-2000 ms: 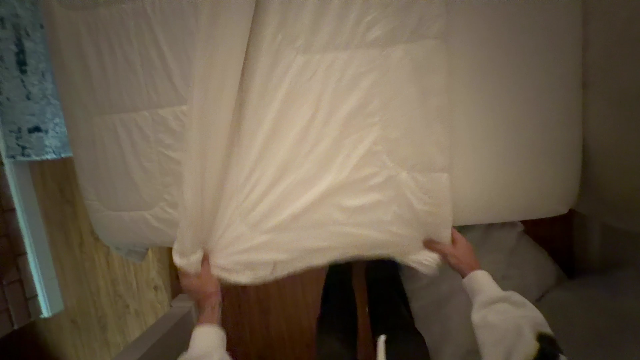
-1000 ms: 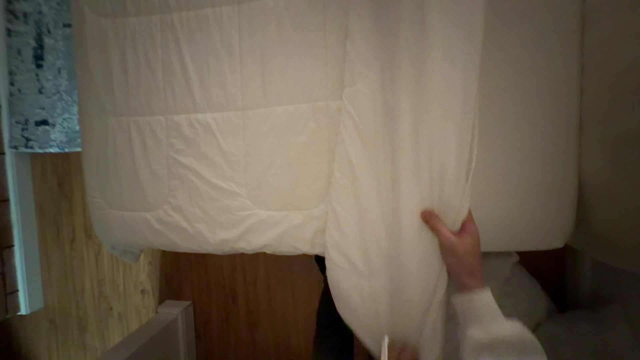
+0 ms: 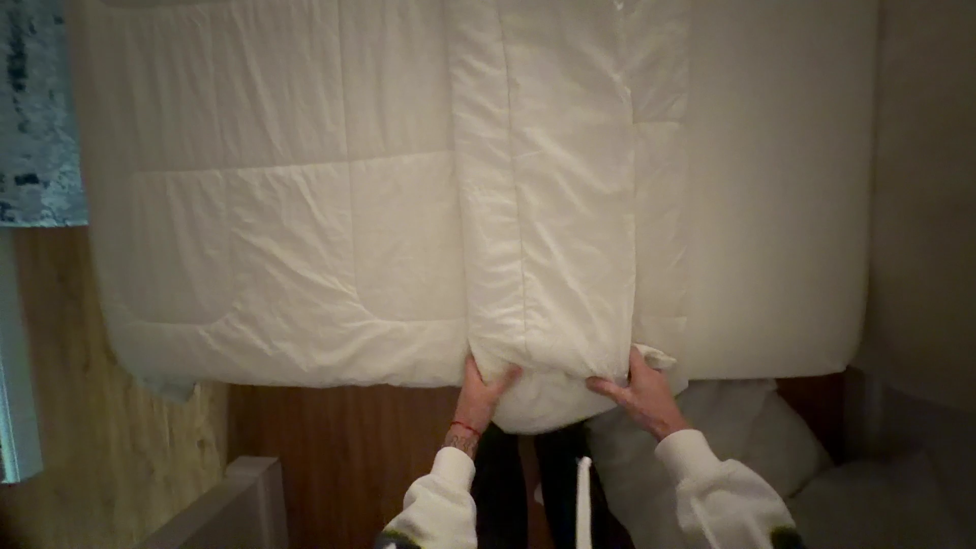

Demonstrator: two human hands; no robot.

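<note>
A white quilted comforter (image 3: 290,236) covers the left and middle of a bed, with a folded-over band (image 3: 572,229) running up its middle. My left hand (image 3: 482,393) grips the near edge of that band at its left side, thumb on top. On the band's right side, my right hand (image 3: 640,393) holds the near edge, with a small bunched corner beside its fingers. Between both hands the fabric droops over the bed's near edge. Smooth white bedding (image 3: 778,198) shows right of the band. The fingertips under the fabric are hidden.
White pillows (image 3: 709,450) lie low at the right, below the bed's edge. A grey furniture corner (image 3: 255,473) stands at the lower left over a wooden floor (image 3: 114,450). A blue-grey patterned textile (image 3: 38,114) is at the upper left.
The comforter's loose part, spread wide between my hands two seconds ago and swung rightward one second ago, now lies as a narrower folded band. My left hand has come nearer my right hand.
</note>
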